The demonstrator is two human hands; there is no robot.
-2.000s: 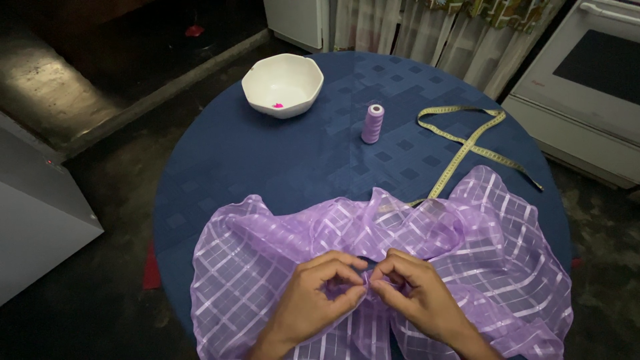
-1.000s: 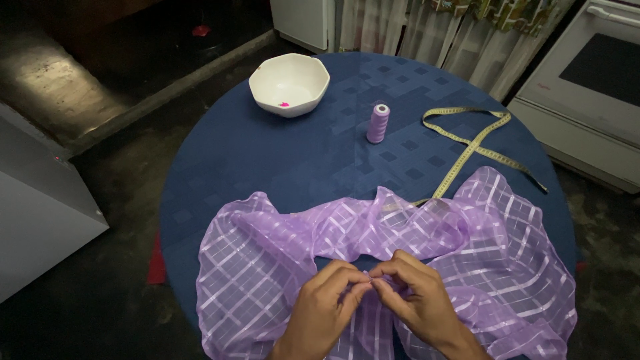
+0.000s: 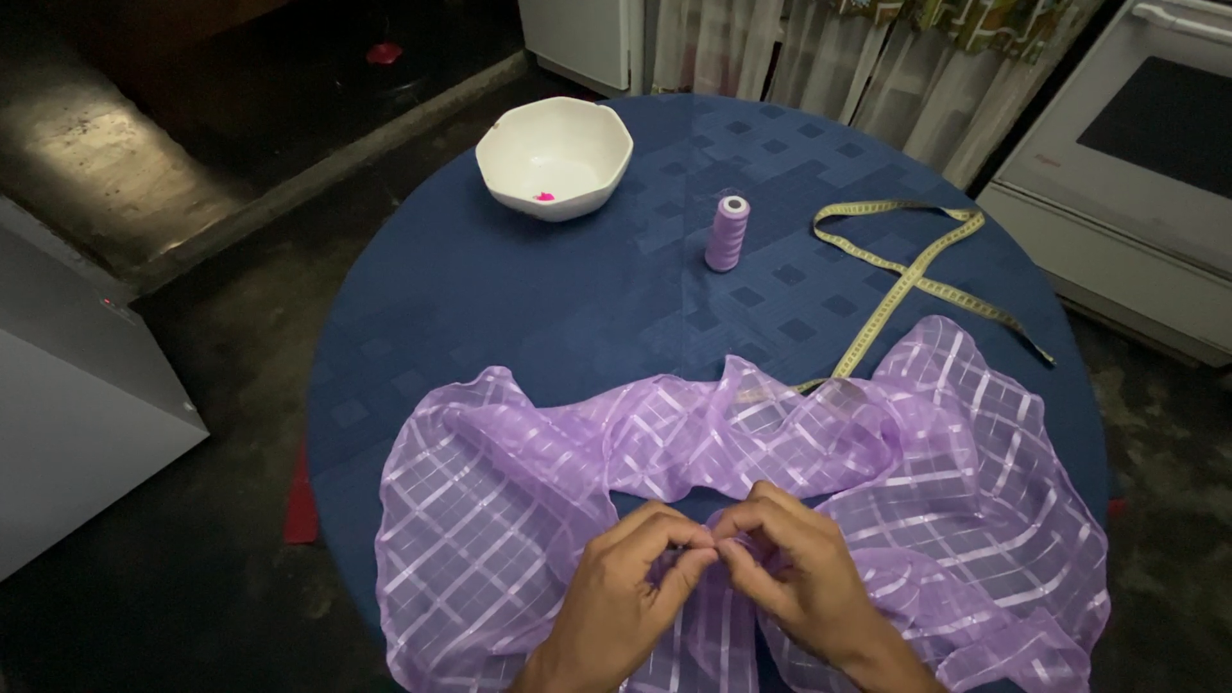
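Note:
Sheer purple fabric with a pale checked pattern (image 3: 481,539) lies spread and bunched over the near half of a round table. At its near middle, my left hand (image 3: 635,587) and my right hand (image 3: 799,577) meet fingertip to fingertip. Each hand pinches with thumb and forefinger; a bit of the purple fabric appears to be between them, though the fingers hide most of it. Whether a needle or thread is held there cannot be seen. Beyond the fabric, a spool of purple thread (image 3: 728,234) stands upright. A yellow measuring tape (image 3: 881,313) lies looped at the right, one end under the fabric.
A white faceted bowl (image 3: 555,159) with a small pink thing inside stands at the far left of the table, which has a dark blue tablecloth (image 3: 577,298). Behind are a pale curtain (image 3: 818,67) and, at right, a white stove (image 3: 1136,154). A grey cabinet-like thing (image 3: 87,404) stands left.
My hands have come closer together, their fingertips now meeting over the fabric. The bowl, spool and tape have stayed put.

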